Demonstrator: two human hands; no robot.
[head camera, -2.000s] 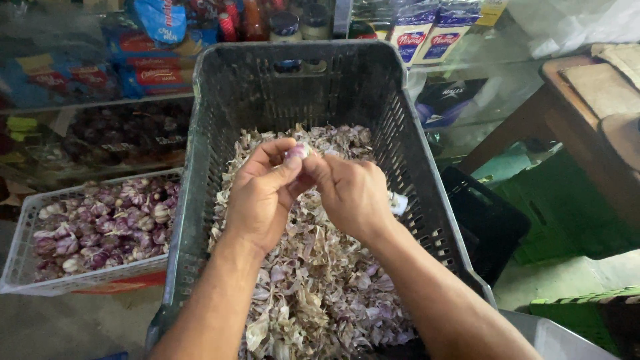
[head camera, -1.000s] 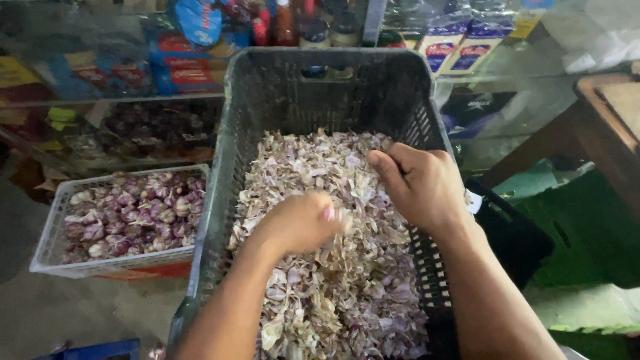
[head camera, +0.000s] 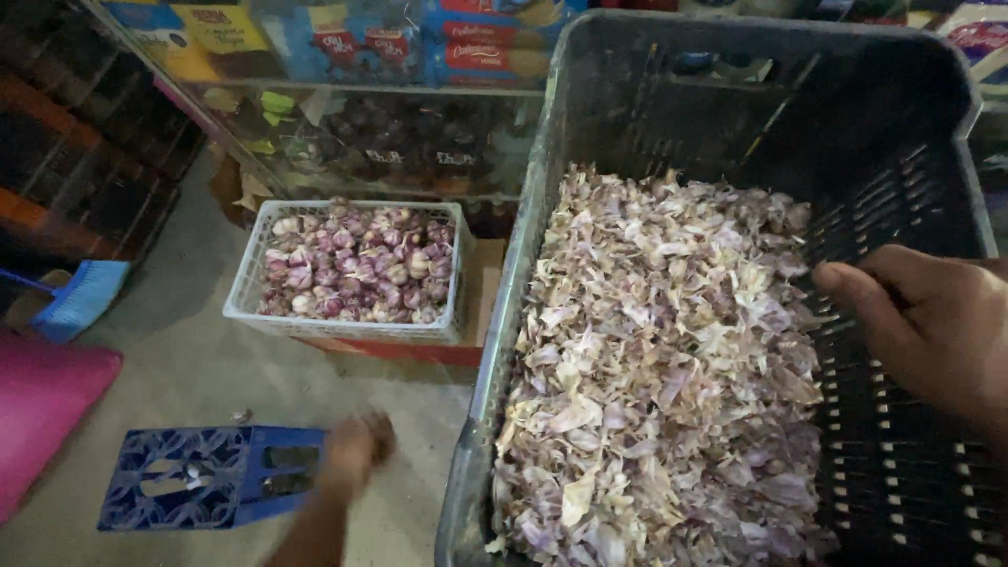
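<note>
Dry garlic skins (head camera: 654, 354) lie heaped in a large black plastic crate (head camera: 508, 276). Over the crate's right part is my right hand (head camera: 921, 323), its thumb against its curled fingers; whether something small is between them I cannot tell. My left hand (head camera: 362, 449), blurred by motion, is outside the crate on the left, beside a blue plastic crate (head camera: 177, 476) on the floor. What it holds, if anything, does not show. Purple and white garlic bulbs (head camera: 354, 260) fill a white plastic basket (head camera: 342, 324) left of the black crate.
A glass display case (head camera: 315, 87) with packaged goods stands behind the crates. Cardboard (head camera: 480, 291) lies under and beside the white basket. At the far left are a blue broom (head camera: 83, 299) and a pink sack or cloth (head camera: 47, 409).
My left hand has moved from over the garlic skins to the left, outside the black crate. The garlic bulb seen at my hands two seconds ago is not visible there now. The view has swung left.
</note>
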